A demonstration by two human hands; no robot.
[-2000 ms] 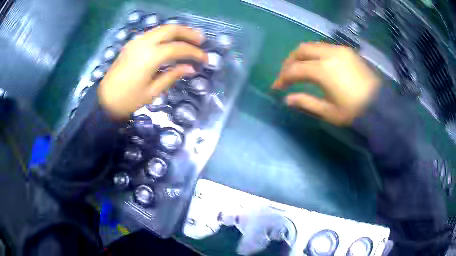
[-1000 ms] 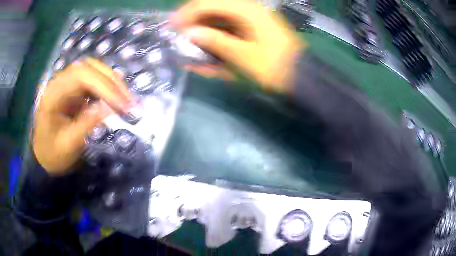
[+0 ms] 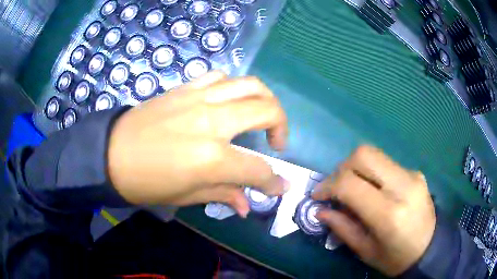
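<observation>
A silvery plate [image 3: 288, 190] lies on the green mat near the bench's front edge, partly hidden by both hands. My left hand [image 3: 191, 144] reaches over its left part, with thumb and a finger on either side of a round part [image 3: 260, 200] with a dark ring and bright centre. My right hand [image 3: 381, 210] has its fingertips on the right side of a second round part [image 3: 311, 216] on the plate. The clear blister tray [image 3: 248, 41], with rows of round parts in its pockets, lies behind and left of my left hand.
Stacks of dark ribbed-looking parts [image 3: 468, 60] stand on the line at the far right. More round parts [image 3: 477, 173] sit at the right edge. A green textured surface [image 3: 359, 65] lies beyond the mat. Blue plastic [image 3: 23, 135] shows at the left.
Both hands have moved from the tray down to the plate. Round parts now sit between the left fingers and at the right fingertips. The tray appears higher in view.
</observation>
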